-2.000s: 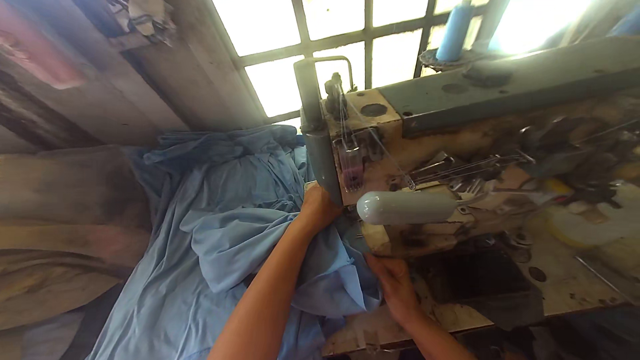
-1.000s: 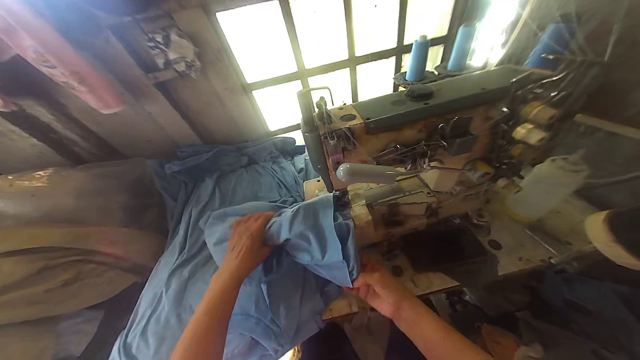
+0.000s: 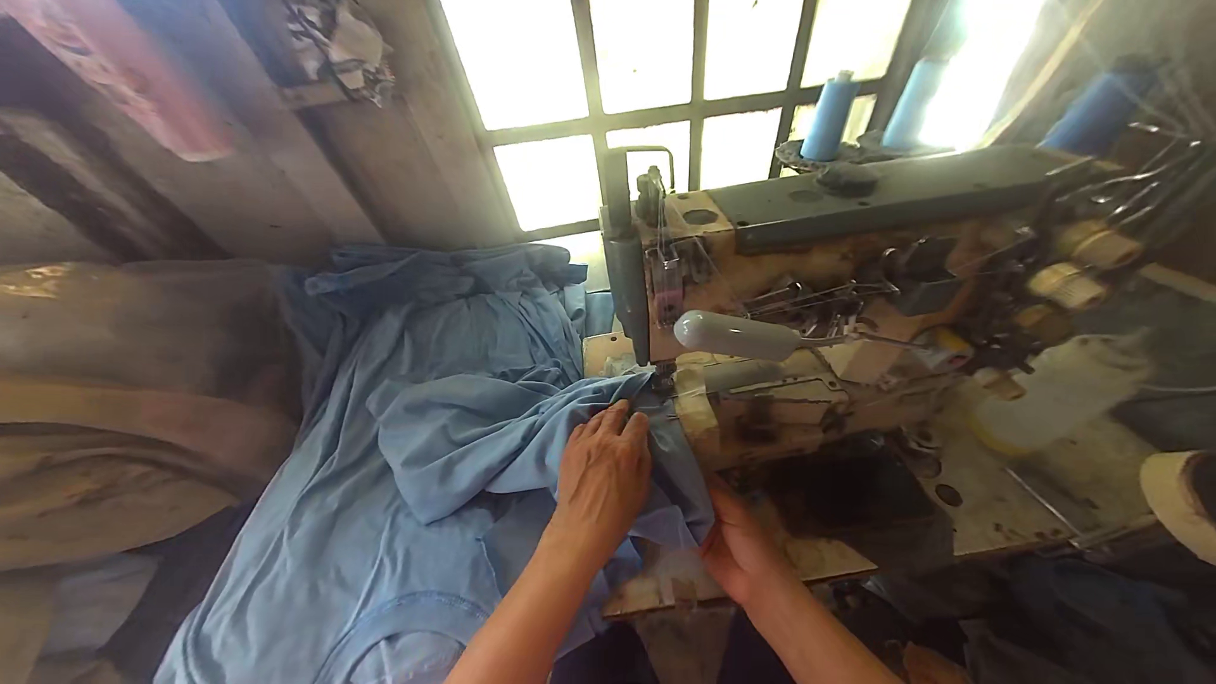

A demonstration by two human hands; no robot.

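A light blue knit garment [image 3: 456, 446] lies bunched on the machine's left side, with one edge running under the needle area of an industrial sewing machine [image 3: 817, 218]. My left hand [image 3: 605, 465] rests flat on the cloth just in front of the needle area, its fingers pointing at the machine. Lower right of it, my right hand [image 3: 741, 546] holds the garment's hanging edge, the fingertips partly hidden by fabric. A rounded pale lamp [image 3: 736, 334] juts out above the cloth. More light blue garments [image 3: 427, 313] are heaped behind and to the left.
Blue thread cones [image 3: 828, 119] stand behind the machine, before a barred window [image 3: 646, 71]. On the stained machine table [image 3: 1007, 513] are a cloudy plastic bottle [image 3: 1064, 389] and a thin metal tool [image 3: 1043, 502]. A cream cone [image 3: 1178, 494] sits at the right edge.
My left hand has moved right along the fabric, from the bunched part to beside the needle area. The cloth has shifted and lies lower before the machine. My right hand stays at its edge.
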